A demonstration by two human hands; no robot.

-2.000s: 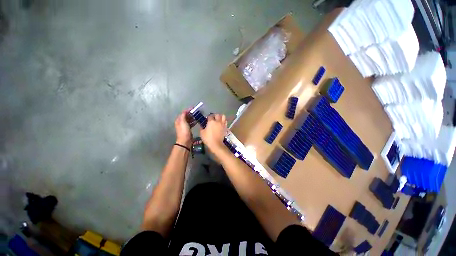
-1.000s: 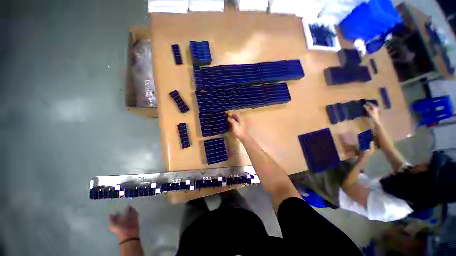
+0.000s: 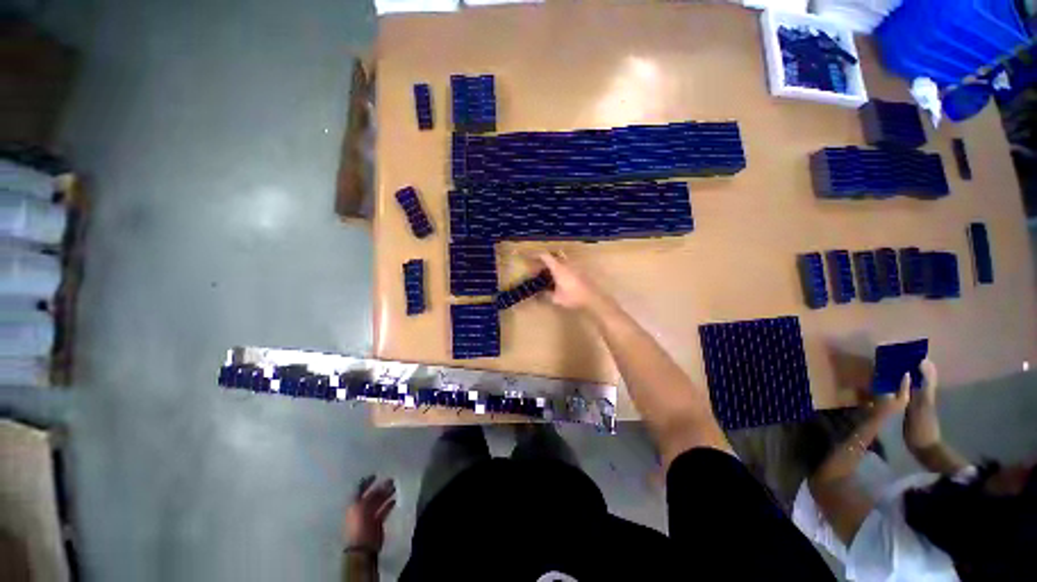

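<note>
My right hand point(image 3: 565, 281) reaches over the tan table point(image 3: 591, 307) and grips the right end of a narrow dark stack of cut solar cells point(image 3: 524, 291), tilted beside the thick cell stacks point(image 3: 473, 269). Two long rows of cell stacks point(image 3: 580, 210) lie just beyond it. My left hand point(image 3: 370, 512) hangs low over the floor, fingers apart, holding nothing. The silver cell magazine point(image 3: 421, 387) lies along the table's near edge, its left part sticking out past the corner, with dark cells and small white blocks along it.
Another person's hands point(image 3: 910, 398) hold a dark cell piece at the right. A large dark cell square point(image 3: 757, 371) lies nearer. Small stacks point(image 3: 414, 287) lie along the left side. A white foam tray point(image 3: 813, 59) and blue bin point(image 3: 950, 40) are at the far right.
My right hand has drawn a narrow stack away from the row, leaving a gap there. My left hand has moved a little right in view. The view has shifted, showing more floor at left.
</note>
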